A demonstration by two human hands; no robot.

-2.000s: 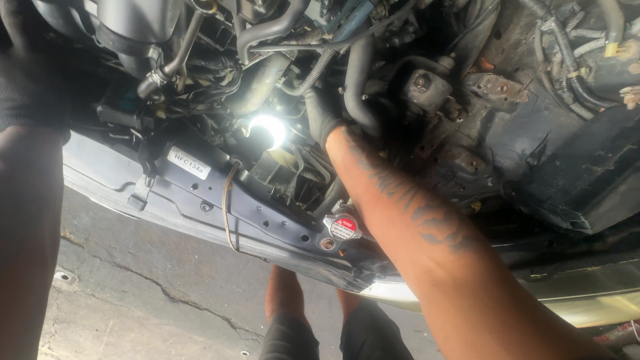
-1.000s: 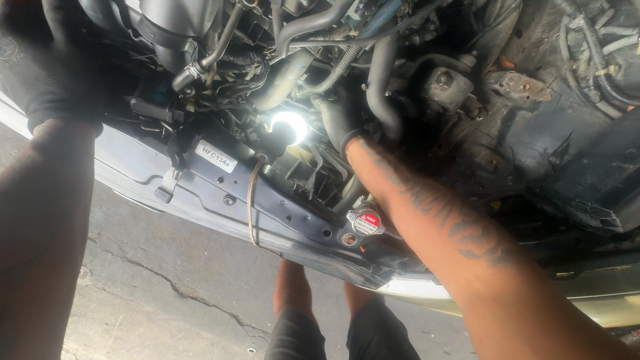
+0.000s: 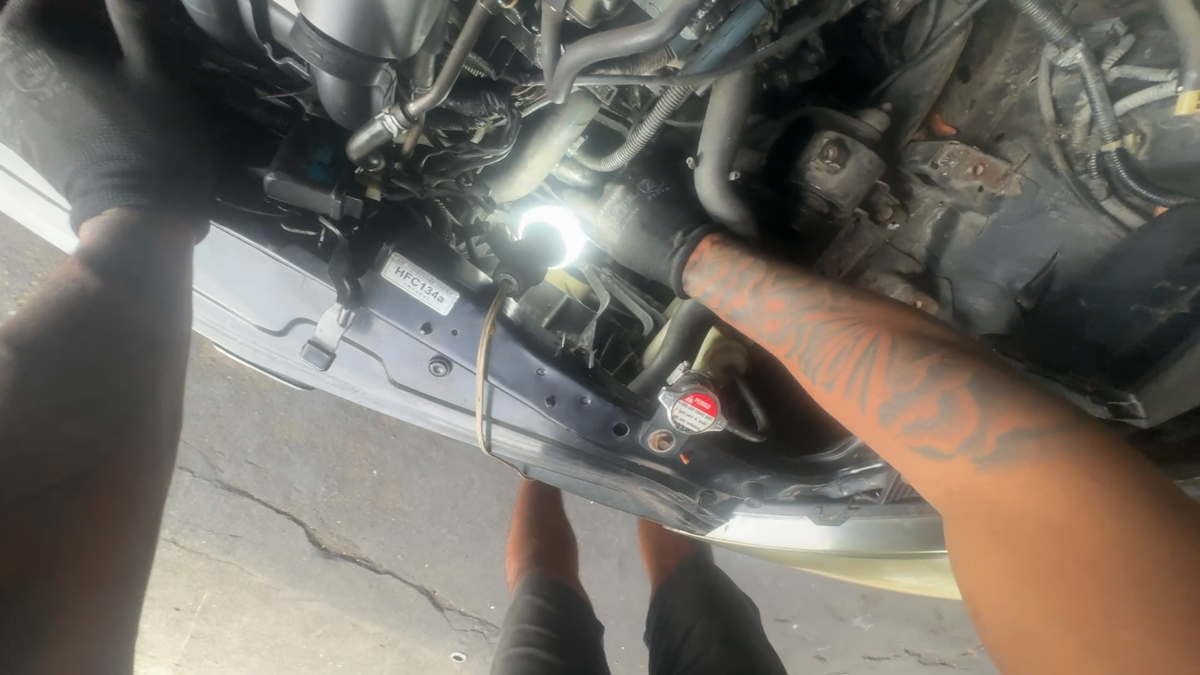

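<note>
My right hand (image 3: 647, 225), in a dark knit glove, reaches down into the engine bay beside a bright work light (image 3: 553, 234). Its fingers are hidden among the hoses, so what it touches cannot be told. A black radiator hose (image 3: 727, 150) passes close to the wrist. At the upper left, my left hand (image 3: 103, 112), also gloved, lies in deep shadow near a black plastic box (image 3: 314, 178); its fingers blur into the dark. The light's cord (image 3: 485, 375) hangs over the front crossmember (image 3: 553, 384). Near my right forearm sits the metal radiator cap (image 3: 692, 406).
A corroded engine mount (image 3: 837, 164) stands right of my right hand, with bundled wiring conduits (image 3: 1092, 103) beyond it. A hood latch catch (image 3: 328, 337) sits on the front panel. Bent metal pipes (image 3: 441, 75) and a grey intake part (image 3: 366, 37) fill the upper left. Cracked pavement (image 3: 309, 525) lies below.
The view has shifted, so the engine bay sits farther right in the frame than two seconds ago. Both hands stay in about the same places on the car.
</note>
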